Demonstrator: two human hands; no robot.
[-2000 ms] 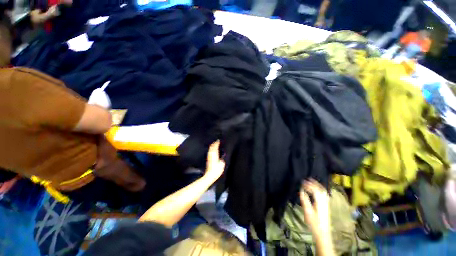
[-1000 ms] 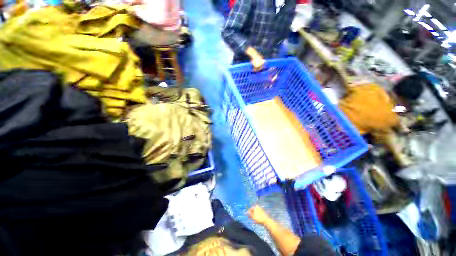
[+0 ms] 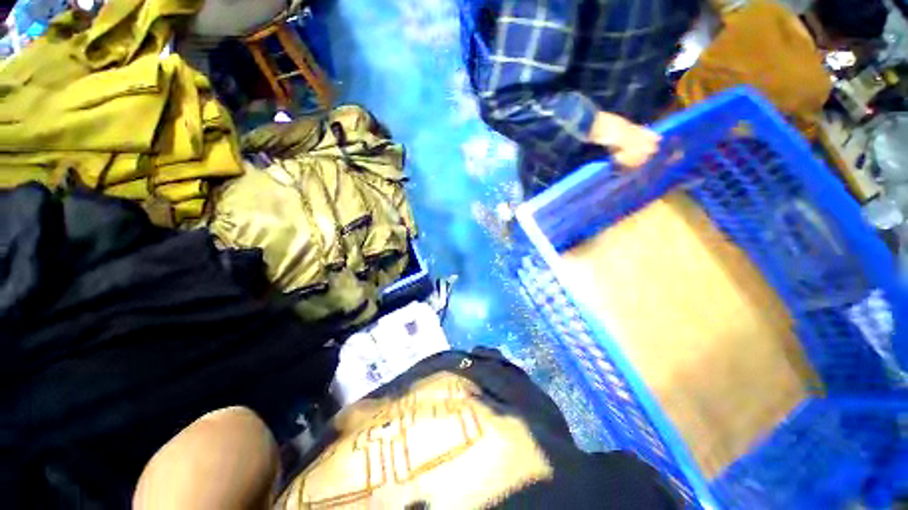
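A large blue lattice crate (image 3: 617,356) fills the right side and holds a flat brown cardboard piece (image 3: 687,329). Another person's hand (image 3: 627,141) grips its far rim. A big heap of black garments (image 3: 119,309) lies at the left. A bare arm, seemingly my left, is cut off at the bottom left beside the heap; its hand does not show. My right hand is out of the picture.
Mustard garments (image 3: 100,110) lie at the upper left. Khaki garments (image 3: 309,214) fill a blue-rimmed crate beside them. White printed sheets (image 3: 393,349) lie near my body. Blue floor (image 3: 438,149) runs between garments and crate. A wooden-legged stool (image 3: 289,65) stands behind.
My right hand, seen near the crate a second ago, has left the picture. The crate and the person holding it appear closer and further right. Both hands were at the black garments two seconds ago.
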